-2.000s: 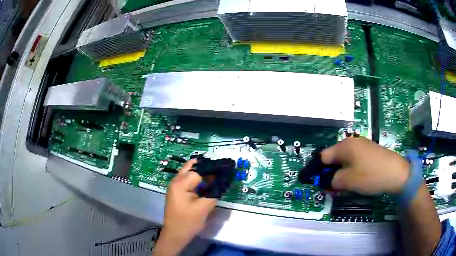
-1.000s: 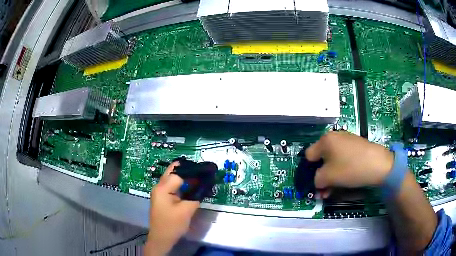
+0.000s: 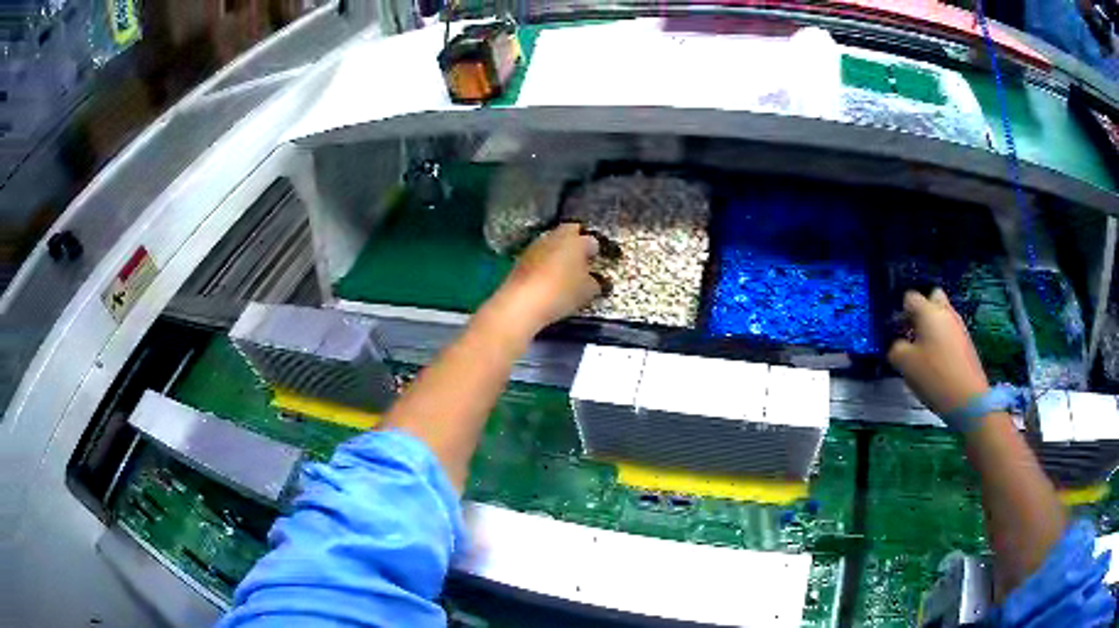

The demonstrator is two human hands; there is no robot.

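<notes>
My left hand (image 3: 558,272), with black finger cots, reaches to the left edge of the bin of off-white components (image 3: 663,264); its fingertips are over or in the pieces. My right hand (image 3: 939,347), also with black finger cots and a light blue wrist strap (image 3: 992,402), is at the bin of dark blue-purple components (image 3: 945,264). Its fingertips are dark against the bin. The bin of bright blue components (image 3: 792,276) lies between the hands. Whether either hand grips a piece cannot be told.
Below the shelf lie green circuit boards (image 3: 522,444) with a finned heatsink (image 3: 699,411) and a long heatsink (image 3: 638,567). A clear plastic bag of parts (image 3: 518,202) lies left of the off-white bin. A thin blue cord (image 3: 1009,135) hangs at right. An orange and black device (image 3: 479,61) sits on top.
Both hands have left the board and reached forward to the bins. The view has shifted up, so the shelf and bins now show and the boards sit lower.
</notes>
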